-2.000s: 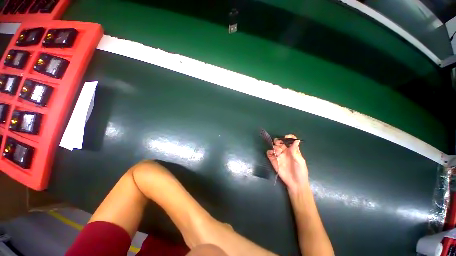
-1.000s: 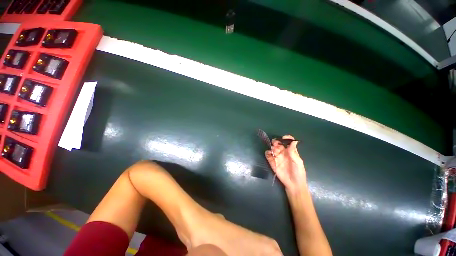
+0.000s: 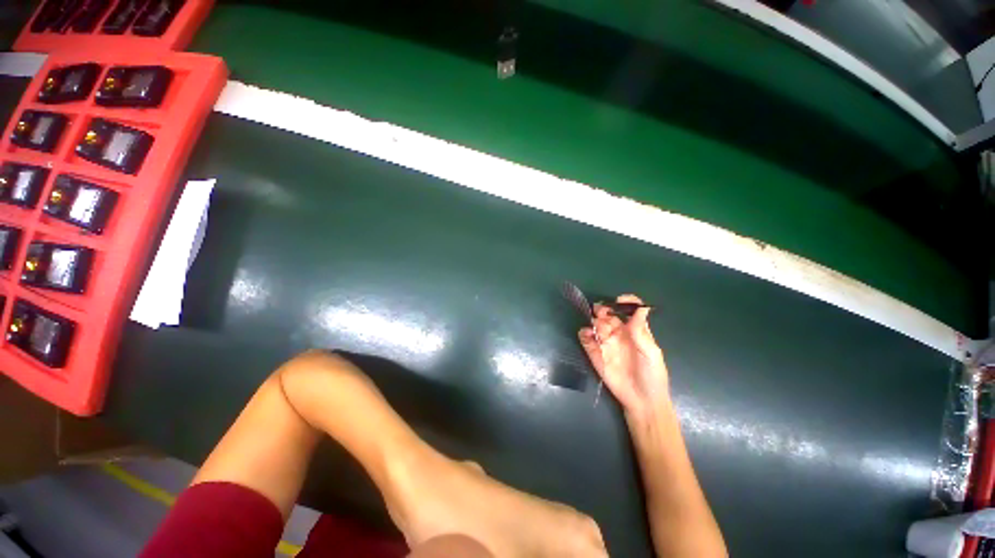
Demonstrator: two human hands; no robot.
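My right hand (image 3: 627, 349) is right of centre over the dark green bench, palm partly up. Its fingers hold slim dark tweezers (image 3: 626, 308) and a small, bent, dark-striped label sheet (image 3: 577, 296), which sticks out to the left of the fingertips. My left arm bends in from the left. My left hand (image 3: 546, 532) is at the bottom edge, partly cut off, its fingers hidden. A red tray (image 3: 150, 234) at the left holds black phone units (image 3: 81, 203) in two rows of pockets.
A white paper strip (image 3: 175, 256) lies beside the tray. A second red tray (image 3: 183, 33) is at the top left. A small dark item with a bright end (image 3: 505, 68) lies on the green belt, beyond the white edging (image 3: 491, 174). Plastic-wrapped material (image 3: 957, 436) is at the right.
The second red tray at the top left has moved to the right along the belt. My left hand has shifted slightly at the bottom edge. My right hand has hardly moved.
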